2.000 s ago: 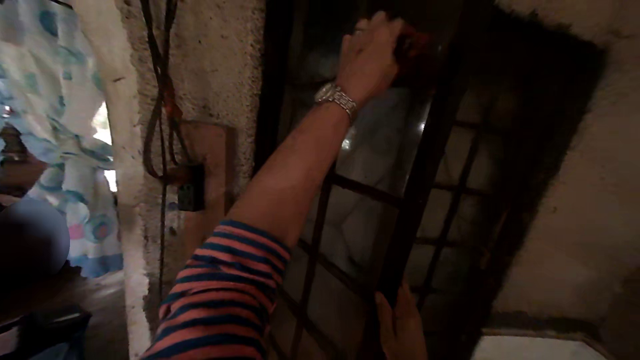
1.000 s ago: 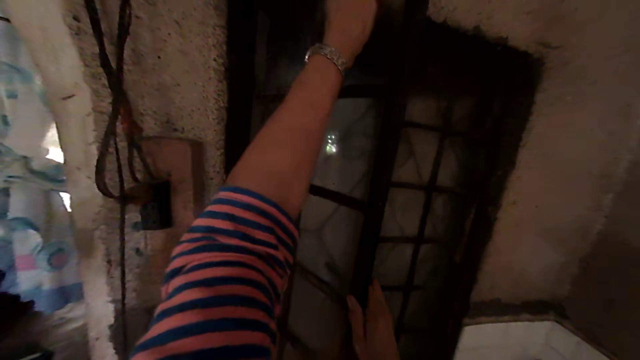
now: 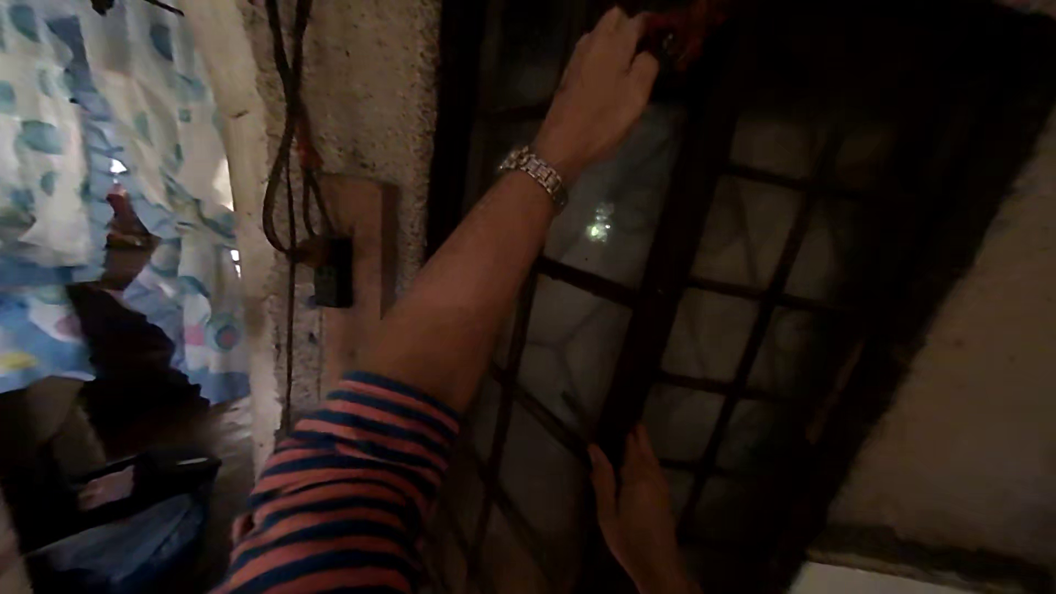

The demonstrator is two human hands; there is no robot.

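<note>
My left hand, with a metal-link watch at the wrist, is raised high against a dark-framed window with glass panes. Its fingers are closed on a red cloth, whose far part fades into shadow. Lower down, my right hand rests its fingers around the window's dark upright bar, with thumb and fingers apart. A small bright reflection shows in the pane below my left wrist.
On the rough wall left of the window hang looped dark cables beside a black electrical box on a board. A patterned curtain hangs farther left, with dark items below it. A pale ledge is at lower right.
My left hand, cut off by the top edge one second ago, shows again with the red cloth, which was also there two seconds ago. My right hand stays at the upright bar.
</note>
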